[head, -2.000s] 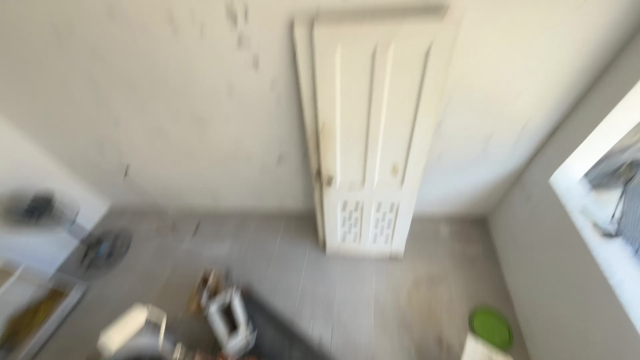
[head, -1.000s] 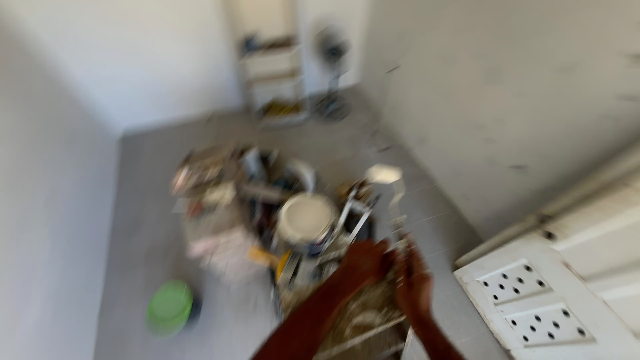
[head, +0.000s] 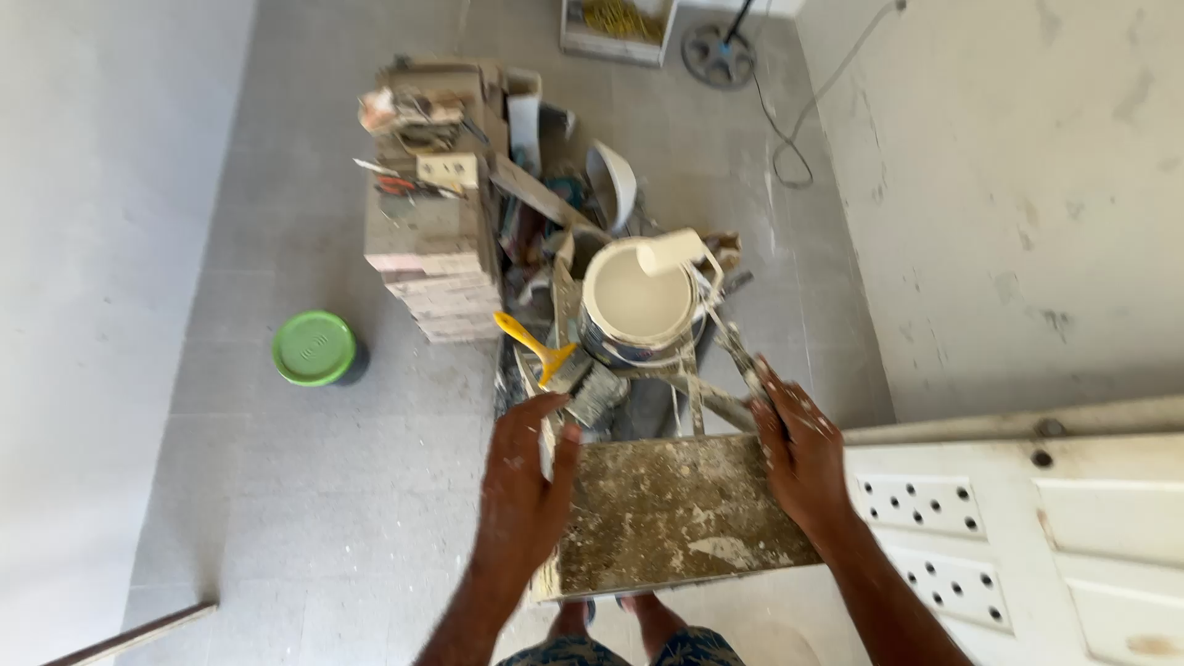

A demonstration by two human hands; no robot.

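Observation:
My right hand [head: 803, 442] is closed around the handle of a paint roller [head: 672, 252], whose cream-coated sleeve lies over the rim of an open paint bucket [head: 640, 292]. Cream paint fills much of the bucket. My left hand [head: 529, 458] has its fingers apart and holds nothing, near the left edge of a paint-splattered wooden board [head: 680, 513]. Just beyond that hand are a paintbrush with a yellow handle [head: 524, 337] and a rough, paint-crusted piece [head: 597, 398]. Whether the left hand touches the board is unclear.
A stack of boards or tiles [head: 430, 227] with tools on top stands left of the bucket. Farther left is a green-lidded container [head: 314, 349]. A white panel door [head: 1101, 518] is at the right. A cable [head: 791, 148] and a round stand base [head: 719, 57] lie beyond.
The view has swung down and closer over the bucket and board. My left hand, close beside the right one a second ago, is now apart from it, to the left.

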